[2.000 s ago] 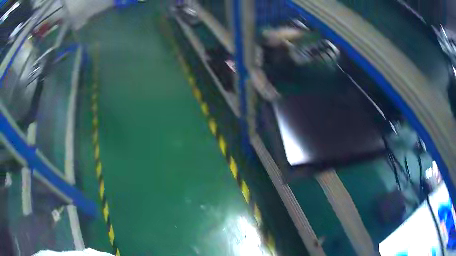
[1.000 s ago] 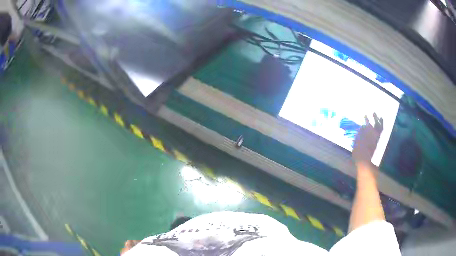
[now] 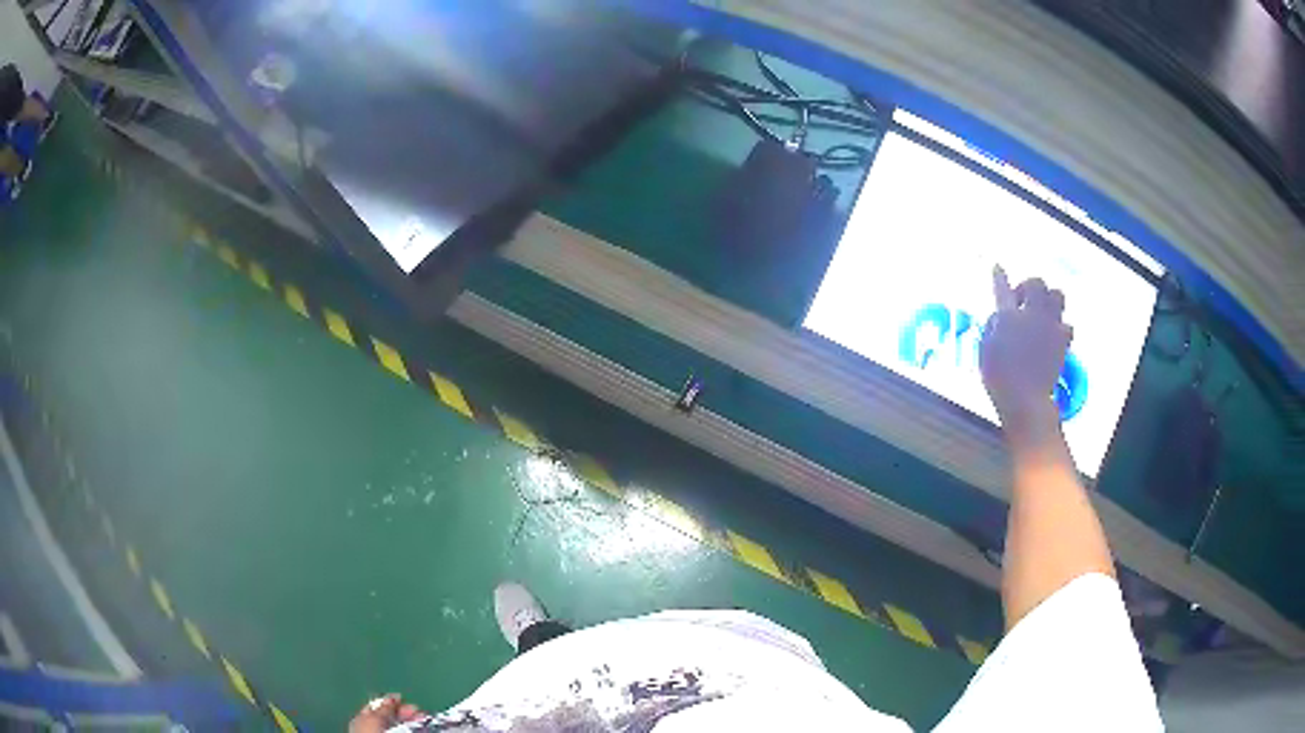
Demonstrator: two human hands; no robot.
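A dual-screen laptop with a lit touchscreen (image 3: 887, 258) lies on the shelf at the right, showing white with blue swirls. A thin strip of its second panel (image 3: 1030, 179) shows under the upper rail. My right hand (image 3: 1026, 344) is over the lit lower panel, index finger extended toward it and the other fingers curled, holding nothing that I can see. Whether the fingertip touches the glass is unclear. My left hand (image 3: 387, 713) is small and cut off at the bottom edge; whether it holds something cannot be told.
A dark laptop (image 3: 472, 129) with glossy reflections overhangs the shelf at upper left. A dark power adapter (image 3: 777, 193) and black cords (image 3: 773, 103) lie between the laptops. A small dark piece (image 3: 690, 394) sits on the lower rail. Yellow-black tape (image 3: 448, 397) edges the green floor.
My right hand has moved slightly left and up on the lit panel, from spread fingers to one extended finger. A shoe now shows on the floor.
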